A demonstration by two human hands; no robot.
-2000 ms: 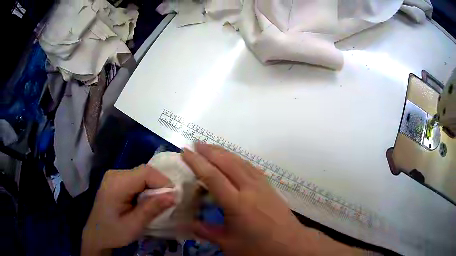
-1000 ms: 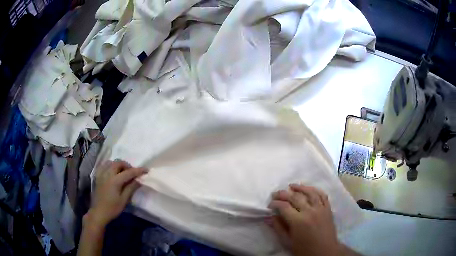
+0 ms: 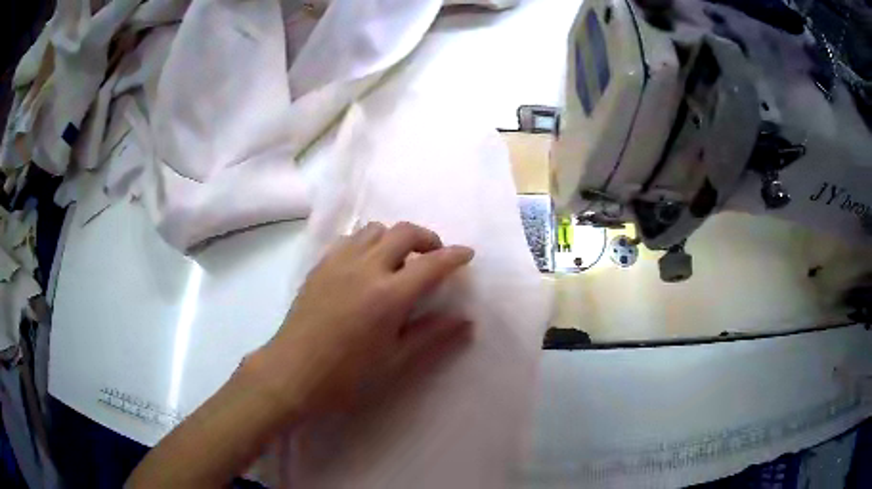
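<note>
An off-white to pale pink fabric piece (image 3: 488,382) lies on the table, its right edge beside the needle plate. My left hand (image 3: 363,315) rests on it, thumb and fingers apart and slightly bent; the thumb side is blurred. No cloth shows pinched between the fingers. My right hand is not in view. The white sewing machine head (image 3: 602,115) stands at the right. Its needle area (image 3: 578,239), with a yellow-green mark, is right of the cloth edge. The cloth is not seen under the presser foot.
A loose heap of pale fabric (image 3: 220,95) lies at the back left, partly on the white table (image 3: 124,315). More cut pieces (image 3: 17,267) hang at the far left edge. The tan machine bed (image 3: 688,296) extends right. A printed ruler (image 3: 708,454) runs along the front edge.
The view has shifted right toward the machine. The fabric was spread between both hands; now it lies near the needle plate under my left hand. My right hand has left the picture.
</note>
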